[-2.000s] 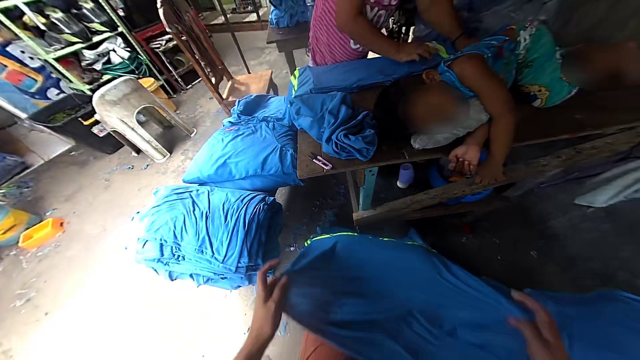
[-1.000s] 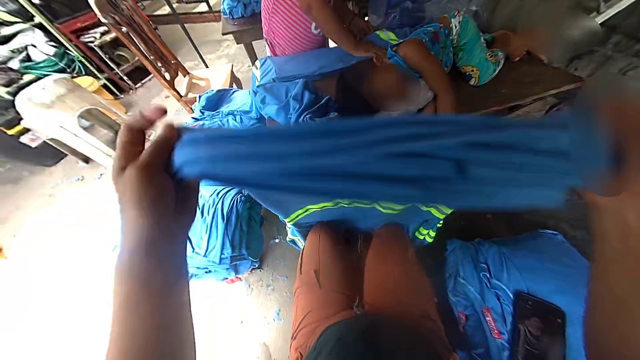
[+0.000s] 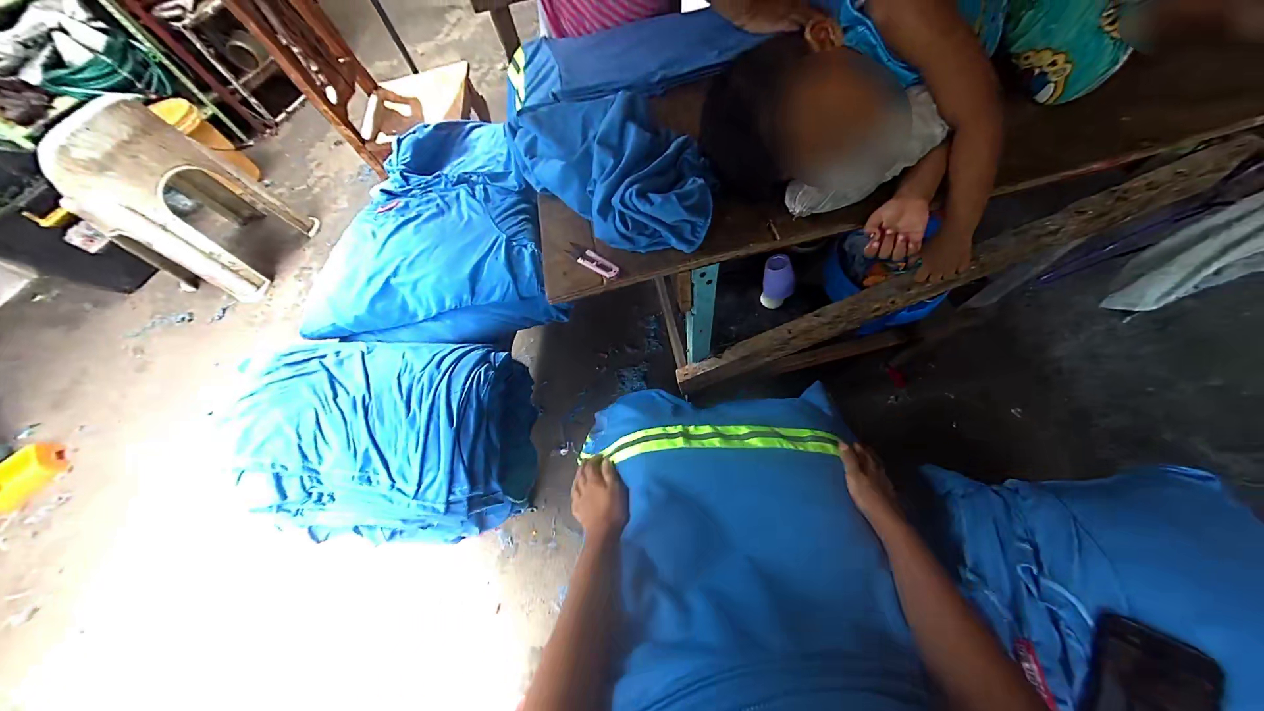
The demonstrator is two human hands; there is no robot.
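Observation:
A blue cloth garment [image 3: 741, 553] with a yellow-green and dark striped band lies spread over my lap. My left hand [image 3: 600, 497] rests on its left edge, just below the band. On the opposite edge, near the band's right end, is my right hand [image 3: 869, 482]. Whether the fingers pinch the fabric cannot be told. To the right lies a pile of blue garments [image 3: 1116, 533] with a black smartphone [image 3: 1153, 667] on it. A folded stack of blue garments [image 3: 385, 434] sits on the floor at left, beside a larger blue bundle [image 3: 434, 257].
A person lies on a wooden bench [image 3: 1066, 158]; another stands behind it. Pink thread snips [image 3: 597, 264] and crumpled blue cloth [image 3: 632, 178] are on the bench, a purple cup [image 3: 777, 279] and blue basin [image 3: 869, 321] beneath. A plastic stool [image 3: 148, 188] stands at left.
My hands have come down from holding the blue cloth stretched up before the camera. The cloth now lies flat over my lap, covering my legs, which showed one second ago.

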